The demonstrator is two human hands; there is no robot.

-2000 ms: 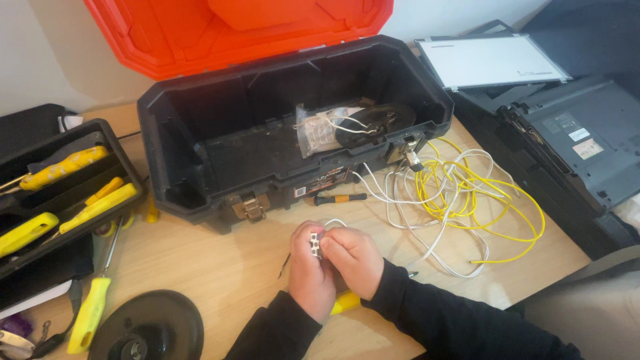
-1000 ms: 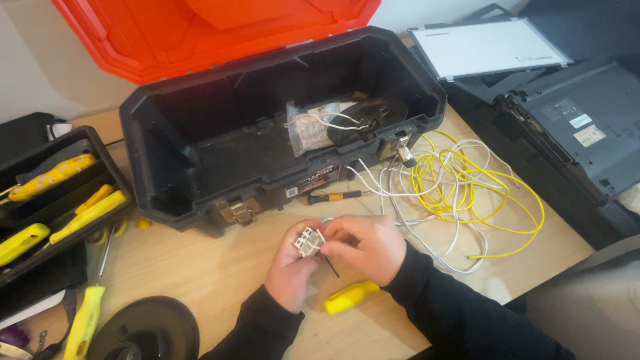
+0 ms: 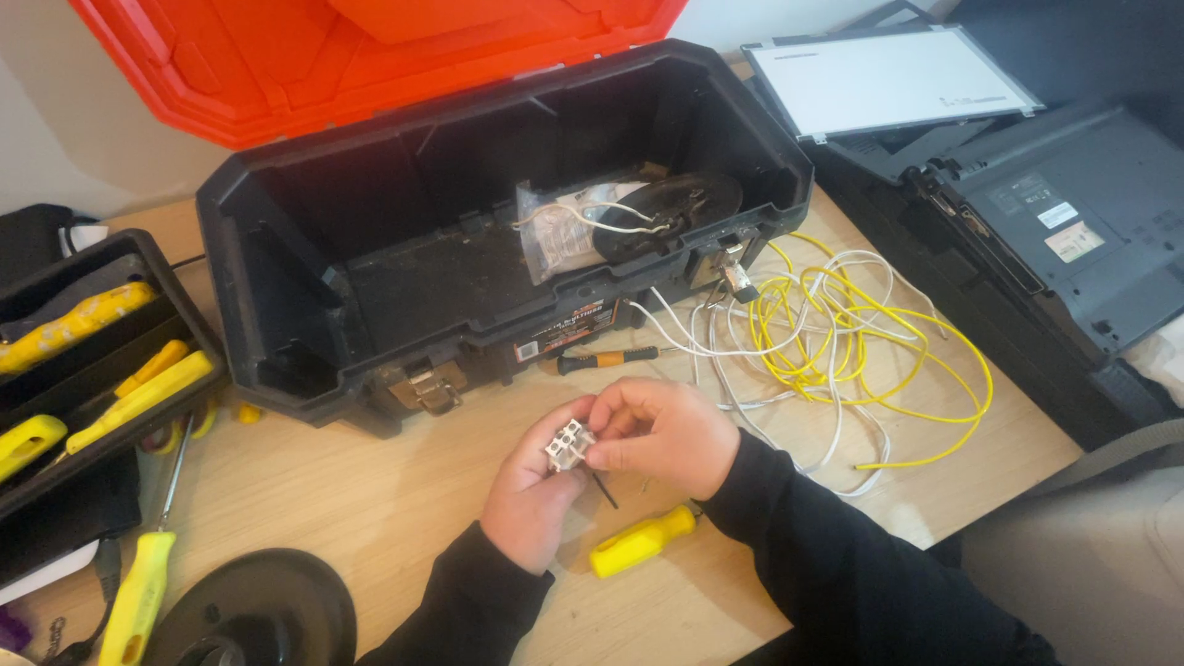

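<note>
Between thumb and fingers, my left hand [image 3: 535, 499] grips a small white terminal block [image 3: 568, 444] with round openings in its top. My right hand [image 3: 661, 435] pinches at the block's right side, its fingertips closed on what looks like a short white wire end [image 3: 578, 453]; the fingers partly hide it. A thin dark rod [image 3: 605, 490] sticks out below the hands; where it begins is hidden. On the wooden table just below my right hand lies a screwdriver with a yellow handle [image 3: 643, 542]. An orange and black screwdriver [image 3: 609, 358] lies beyond the hands.
An opened black toolbox [image 3: 305, 370] with a red lid [image 3: 370, 55] holds a plastic bag [image 3: 555, 240] and a black disc [image 3: 703, 208]. Yellow and white cables [image 3: 980, 407] lie coiled at right, beside laptop parts [image 3: 1045, 231]. A tool tray [image 3: 199, 324] and round black base [image 3: 268, 601] are left.
My hands have drawn slightly apart since the earliest frame, so the terminal block shows more. The yellow-handled screwdriver, mostly hidden under my hands then, is now in plain view.
</note>
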